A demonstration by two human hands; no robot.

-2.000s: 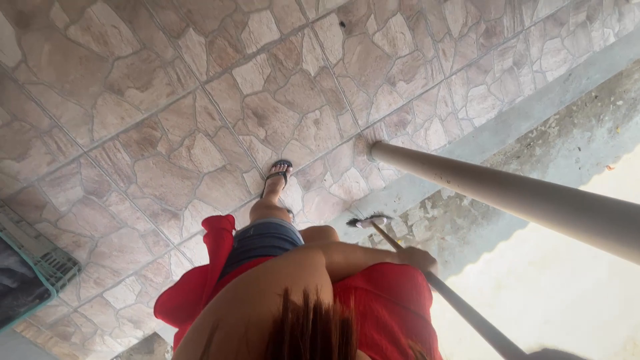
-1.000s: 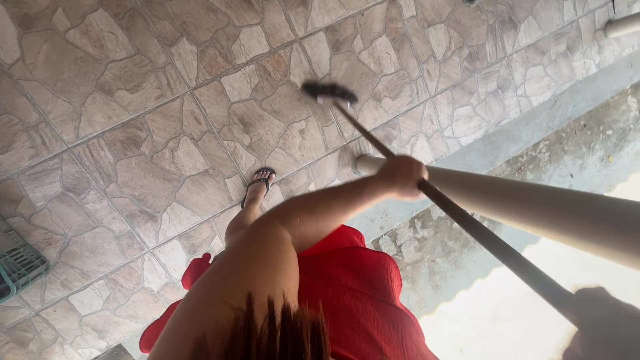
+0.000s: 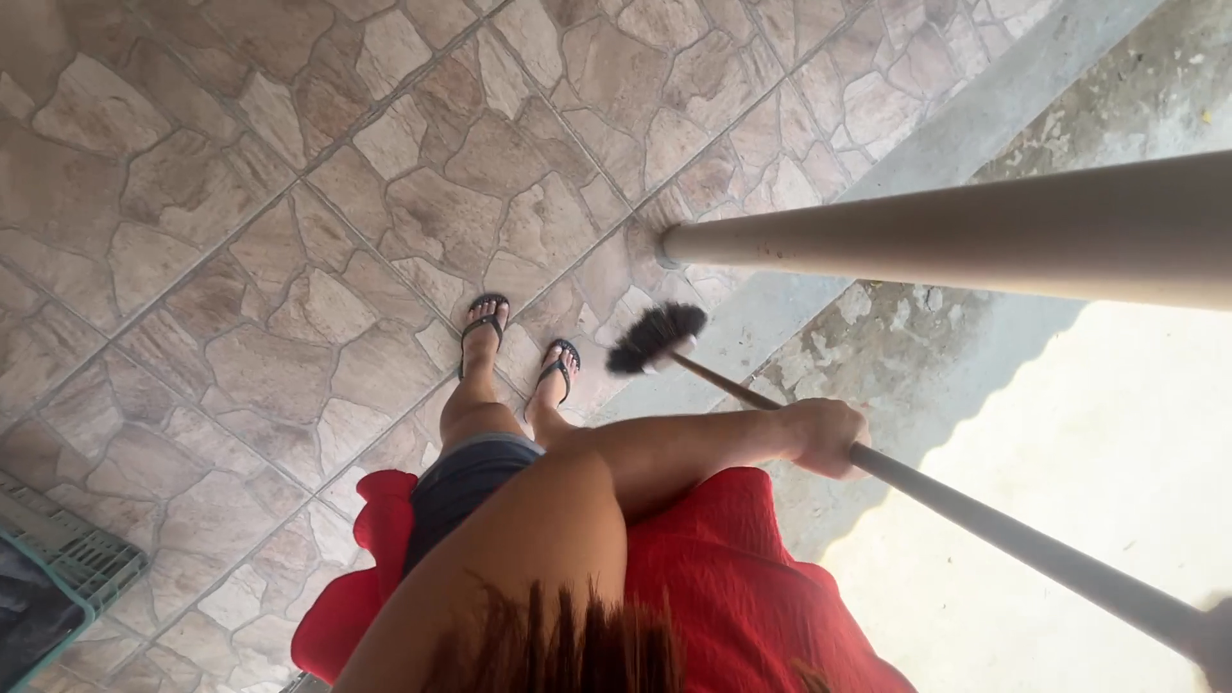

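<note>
My left arm reaches across my body, and my left hand [image 3: 826, 438] is closed around the middle of a broom's handle [image 3: 1001, 529]. At the lower right edge, my right hand [image 3: 1220, 630] is blurred and mostly cut off; it holds the upper part of the handle. The broom's dark bristle head [image 3: 658, 337] is right of my feet, by the border of the stone-patterned tiles [image 3: 443, 207] and the grey concrete edge. Whether the bristles touch the floor cannot be told.
A pale round post [image 3: 924, 231] rises from the tiles beyond the broom head. Rough, stained concrete [image 3: 866, 337] and brightly lit ground lie to the right. A green plastic crate [image 3: 91, 568] with something dark in it is at the lower left. My feet wear black flip-flops [image 3: 484, 322].
The broom head has swung from the tiles on the far side of the post's base back to near my feet. My left hand has come back toward my body, still on the handle. Both feet now show.
</note>
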